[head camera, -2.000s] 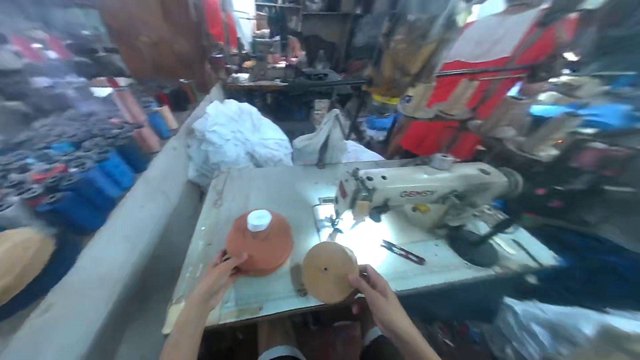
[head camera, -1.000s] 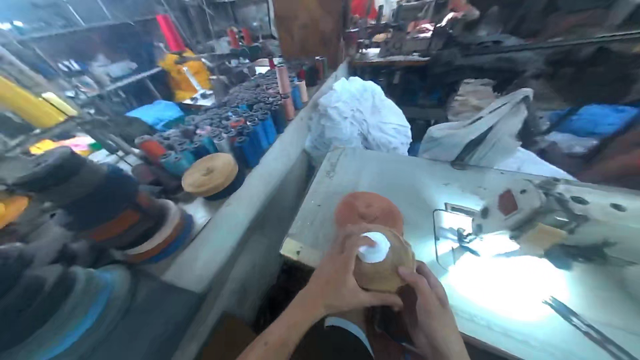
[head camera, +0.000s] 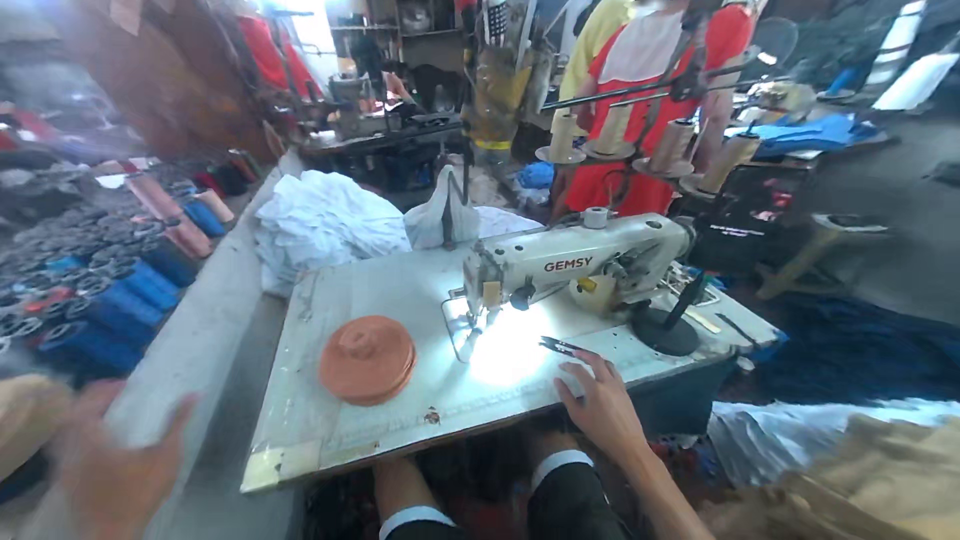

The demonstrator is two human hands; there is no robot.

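My left hand [head camera: 124, 457] is blurred at the lower left, over the ledge, fingers apart and holding nothing visible. Beside it lies a tan disc-shaped stack [head camera: 30, 420], cut by the frame edge. My right hand [head camera: 596, 394] rests at the table's front edge, its fingers spread and touching or just beside dark thread snips [head camera: 562, 346]. A stack of orange-brown fabric discs or coils [head camera: 367, 358], with a small raised piece on top, lies on the white sewing table [head camera: 315, 427]. The Gemsy sewing machine [head camera: 574, 259] stands at the right with its lamp lighting the needle area.
A concrete ledge [head camera: 195, 315] runs along the left, beside many thread spools [head camera: 135, 292]. White cloth [head camera: 326, 217] is heaped behind the table. Thread cones [head camera: 671, 146] stand on a rack behind the machine. A black spool stand [head camera: 666, 330] sits at the table's right. Tan fabric [head camera: 862, 480] lies lower right.
The tan disc that both hands held has left them, and my left hand has moved left over the ledge. My right hand has moved right to the snips. The white piece is off the orange-brown stack.
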